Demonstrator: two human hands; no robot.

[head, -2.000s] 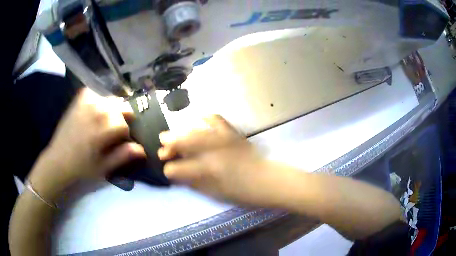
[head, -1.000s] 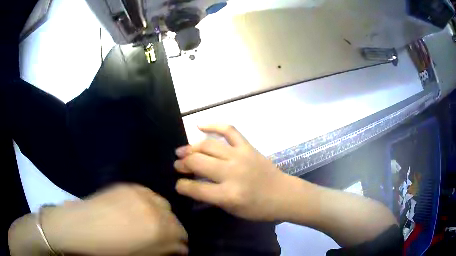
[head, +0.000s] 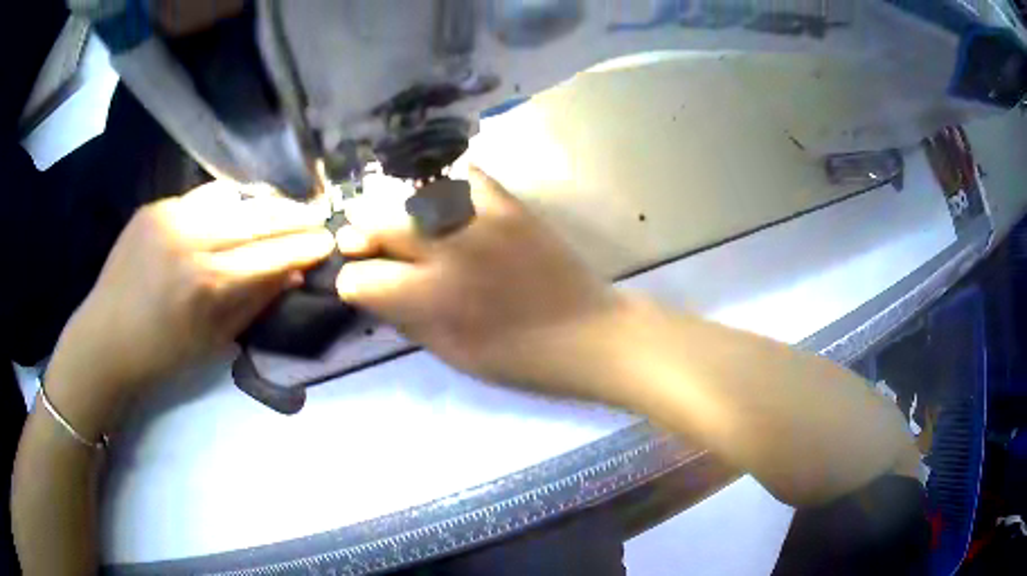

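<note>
The black cloth (head: 302, 320) shows as a small dark piece below my fingers at the needle area. My left hand (head: 214, 264) pinches its edge from the left, close to the presser foot (head: 351, 180). My right hand (head: 462, 276) pinches it from the right, its fingertips almost touching those of my left hand. The sewing machine (head: 698, 28) stands over both hands, with its needle area brightly lit. The needle itself is too glared to make out. More dark cloth seems to lie behind my left hand.
The cream machine bed (head: 721, 146) extends right, with a small metal bar (head: 863, 168) at its end. A ruler strip (head: 529, 495) runs along the table's front edge. A blue bin (head: 957, 416) with white scraps is at the lower right.
Both hands have moved up to the needle area from lower on the cloth. The large spread of black cloth has left the table front, baring white table and bed edge.
</note>
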